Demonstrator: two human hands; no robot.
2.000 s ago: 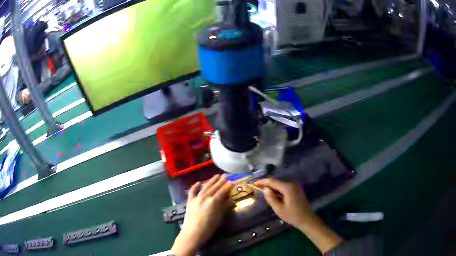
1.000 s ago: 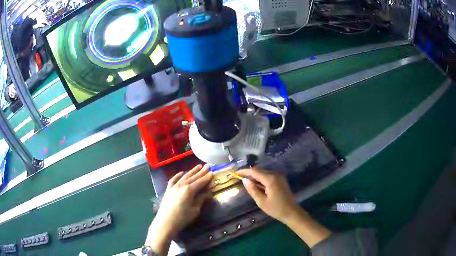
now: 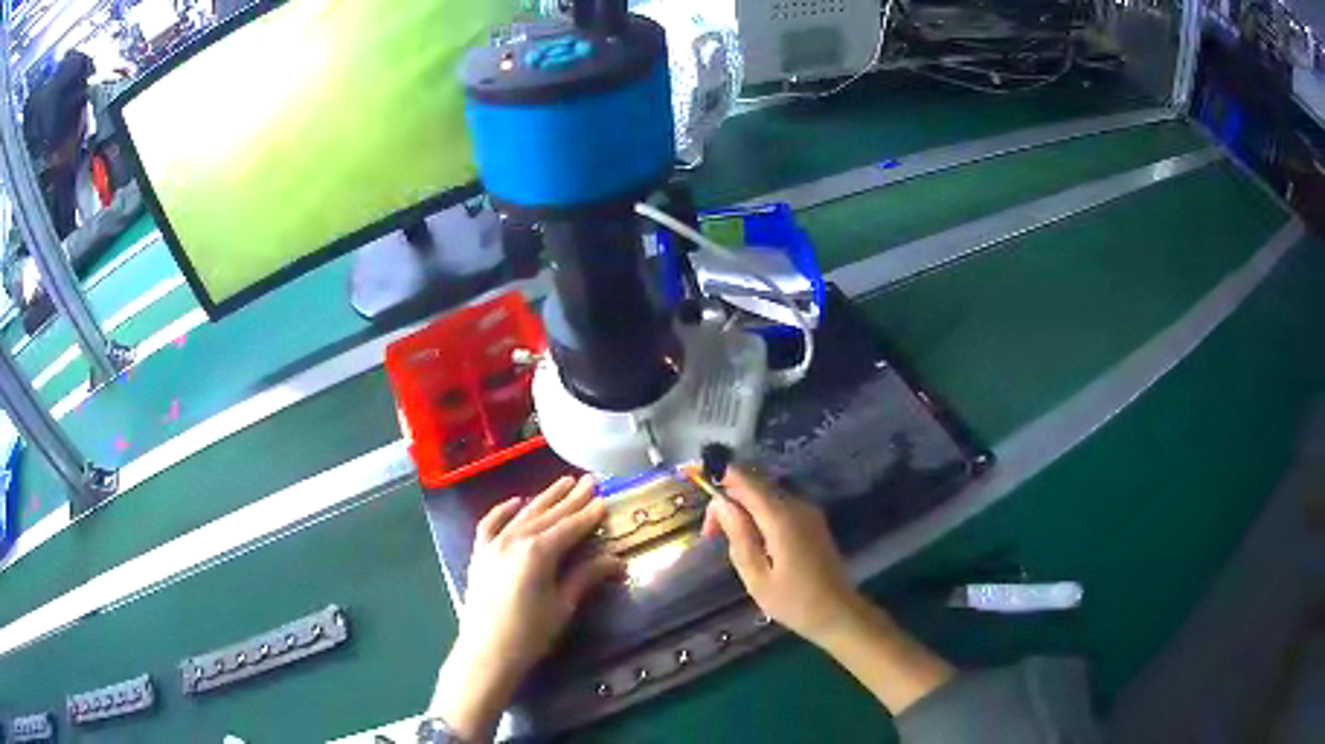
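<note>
A strip tray (image 3: 644, 519) with a row of small round parts glows gold in the light under the video microscope (image 3: 610, 305). My left hand (image 3: 526, 581) lies on the tray's left end, fingers together. My right hand (image 3: 785, 550) pinches a thin orange-yellow stick (image 3: 701, 478) at the tray's right end, its tip pointing up beside the microscope's white lower ring. A blue-violet bar (image 3: 639, 480) lies just behind the tray. Another dark strip tray (image 3: 683, 664) lies on the front of the black plate.
The black plate (image 3: 901, 436) lies under the microscope. A red divided bin (image 3: 468, 390) stands left, a blue bin (image 3: 792, 240) behind. The monitor (image 3: 305, 131) shows blurred green-yellow. More strip trays (image 3: 266, 651) lie at left, a pale knife-like tool (image 3: 1023, 596) at right. A person's arm (image 3: 95, 225) shows far left.
The monitor has gone from a ringed circular image to blurred green-yellow. My right hand has shifted slightly right along the tray and the stick stands steeper; more of the tray shows. The head view moved slightly.
</note>
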